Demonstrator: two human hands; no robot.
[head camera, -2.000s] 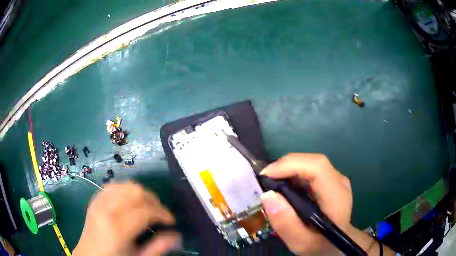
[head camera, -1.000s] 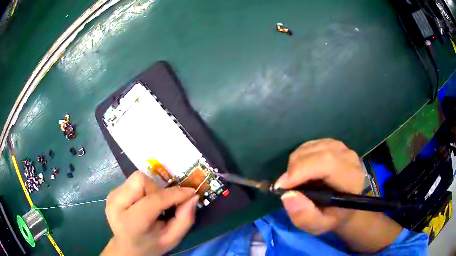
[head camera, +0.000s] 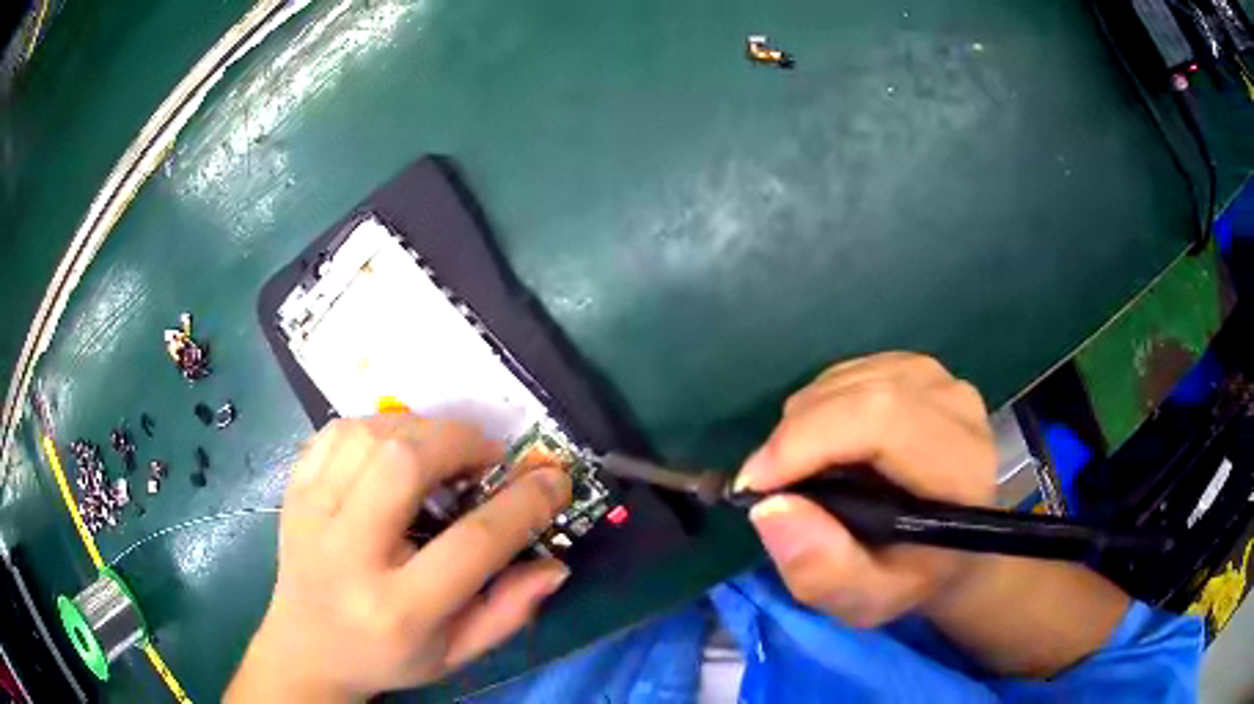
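The open phone assembly (head camera: 413, 330) lies tilted on a black foam pad (head camera: 475, 241), white inner face up. Its green main board (head camera: 589, 498) is at the near end, beside a small red dot. My right hand (head camera: 873, 481) grips the black soldering iron (head camera: 963, 531); the iron's tip is at the board's right edge. My left hand (head camera: 399, 550) lies over the phone's near left part, fingertips on the board, covering most of the flex cable. Solder wire (head camera: 206, 520) runs from the green spool (head camera: 102, 623) to my left hand; whether the fingers grip its end is hidden.
Small dark and silver components (head camera: 96, 488) lie heaped at the left, with a cluster with gold bits (head camera: 186, 349) above them. One small gold part (head camera: 769, 54) lies at the top. A pale rail (head camera: 103, 206) curves along the left. Black equipment with a cable stands at the right.
Since one second ago, my left hand has moved further over the board and its fingers have spread. The iron tip stays near the board's edge. Earlier it was at the phone's far end.
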